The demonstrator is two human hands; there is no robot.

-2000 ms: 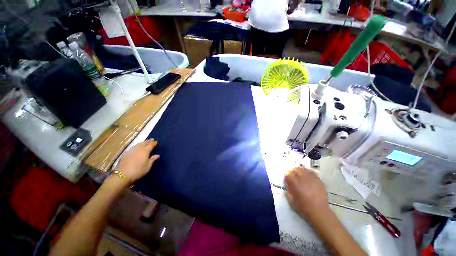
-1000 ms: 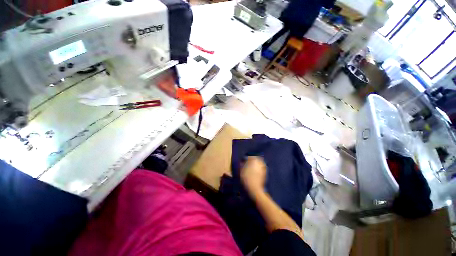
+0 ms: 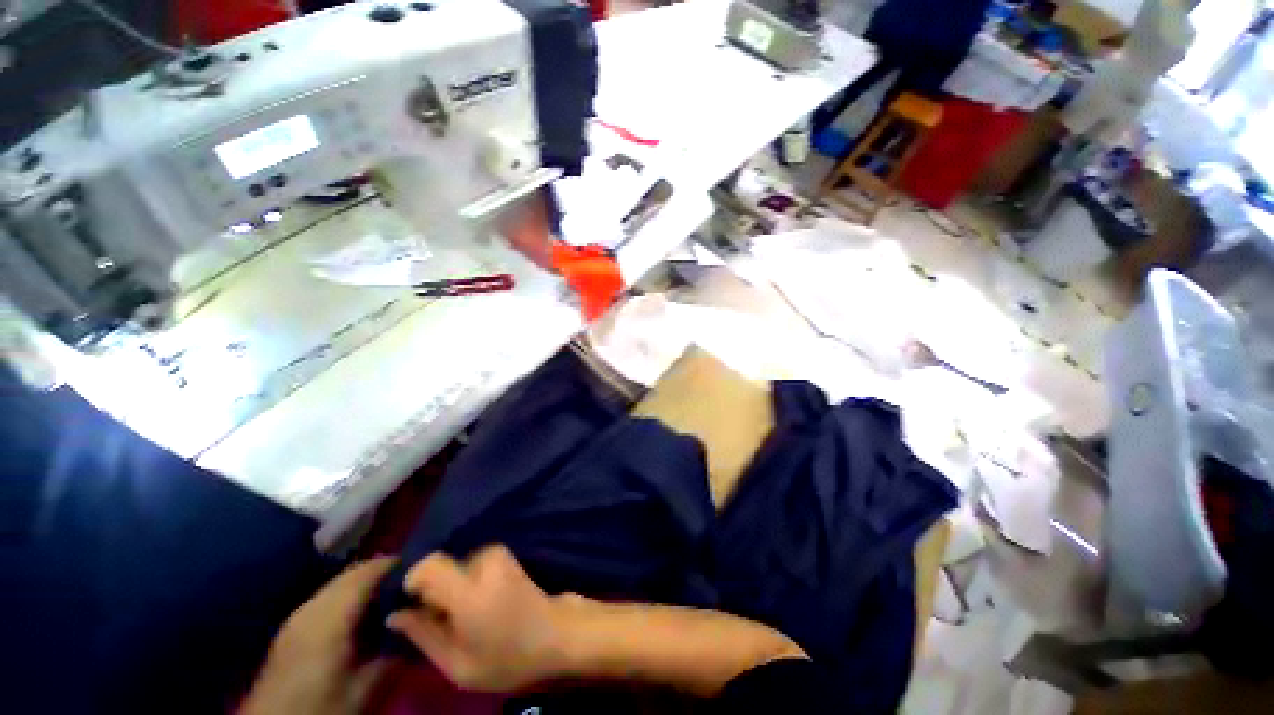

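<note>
A navy cloth panel (image 3: 126, 545) lies on the table at the left. A second navy cloth piece (image 3: 601, 482) runs from the cardboard box on the right across the magenta-covered lap. My right hand (image 3: 482, 615) pinches the near edge of this cloth. My left hand (image 3: 315, 629) is close beside it at the same cloth edge, blurred and partly hidden; its grip cannot be made out. The white sewing machine (image 3: 321, 126) stands behind the table's front edge, with red-handled snips (image 3: 468, 285) and a white paper slip (image 3: 375, 260) in front of it.
An orange cloth scrap (image 3: 590, 279) hangs at the table's right end. A cardboard box (image 3: 710, 405) stands right of the lap, with more navy cloth (image 3: 824, 517) over it. White sheets (image 3: 838, 300) lie on the floor. A pale tub (image 3: 1167, 447) stands far right. A person (image 3: 929, 35) is at the back.
The view has swung right from the table. My right hand has brought navy cloth from the box leftward over the lap. My left hand has come back into view beside it.
</note>
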